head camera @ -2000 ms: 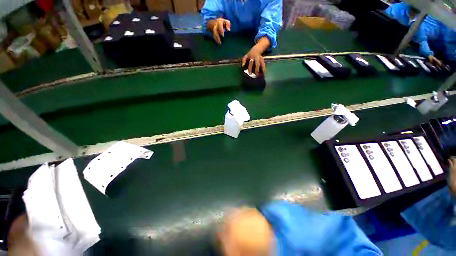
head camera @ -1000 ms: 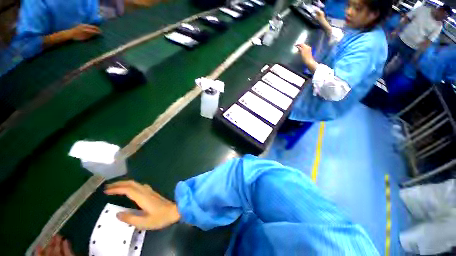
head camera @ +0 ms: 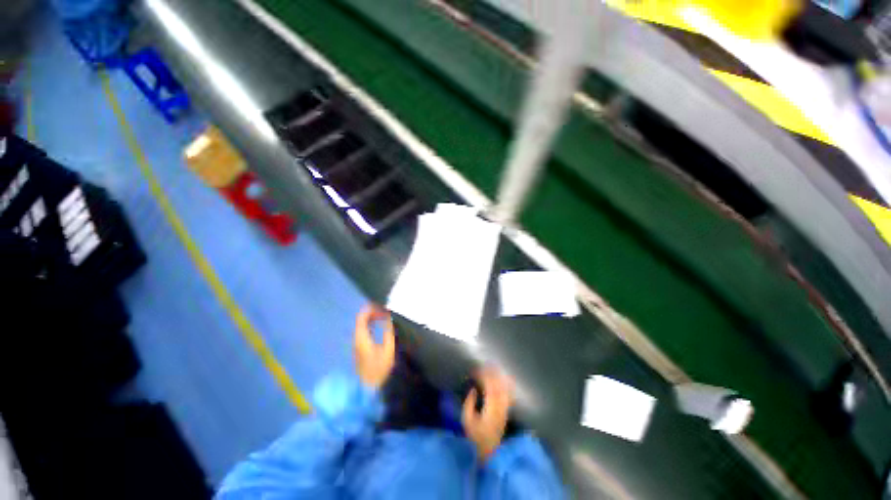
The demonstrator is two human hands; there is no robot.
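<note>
My left hand (head camera: 374, 347) is at the worktop's near edge, blurred, with its fingers curled. My right hand (head camera: 487, 408) is lower and further right, also blurred and curled. A dark shape (head camera: 415, 386) lies between them; whether either hand grips it cannot be told. A pile of white sheets (head camera: 449, 273) lies just beyond my hands. A smaller white sheet (head camera: 537, 293) lies right of the pile. Another white sheet (head camera: 617, 408) lies further right, near a translucent white bottle (head camera: 701, 398) by the belt rail.
A black tray with dark glossy slots (head camera: 347, 166) lies on the worktop beyond the pile. A pale post (head camera: 532, 146) stands at the belt rail. Black stacks (head camera: 73, 234), a red stool (head camera: 262, 210) with a box and a blue stool (head camera: 156, 83) are on the floor side.
The view has swung left, away from the tray of white-backed phones and the nearby worker. My hands are now close together at the worktop's near edge; my right hand is off the dotted sheet.
</note>
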